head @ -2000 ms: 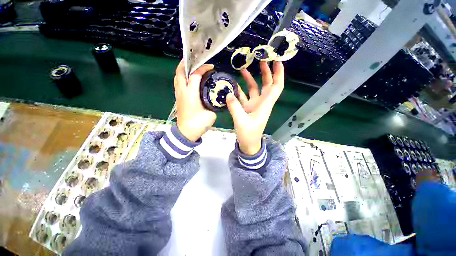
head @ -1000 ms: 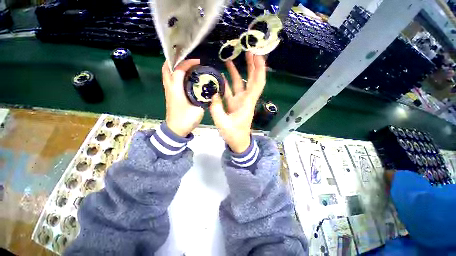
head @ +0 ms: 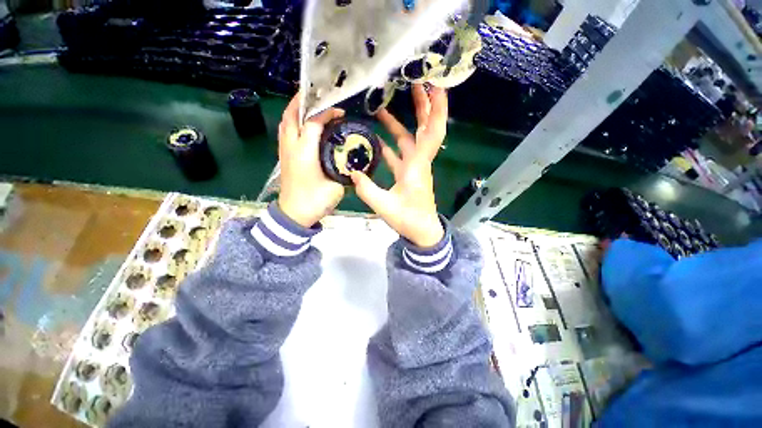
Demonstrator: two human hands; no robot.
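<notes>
A black cylindrical unit is held between my two hands, its round end facing me with a pale yellow ring sticker on it. My left hand grips the unit's left side and also holds the white sticker sheet with dark holes, which stands up above it. My right hand has its thumb at the unit's lower right edge. More pale yellow rings hang at its raised fingertips, partly behind the sheet.
Black units stand on the green conveyor belt; one stands near the post. A white tray with holes lies left. Black trays are at the right, behind a neighbour's blue sleeve.
The units on the belt have moved right. The sheet has swung right and now overlaps the hanging rings. The blue sleeve has reached further in towards the black trays. The unit stays between my hands.
</notes>
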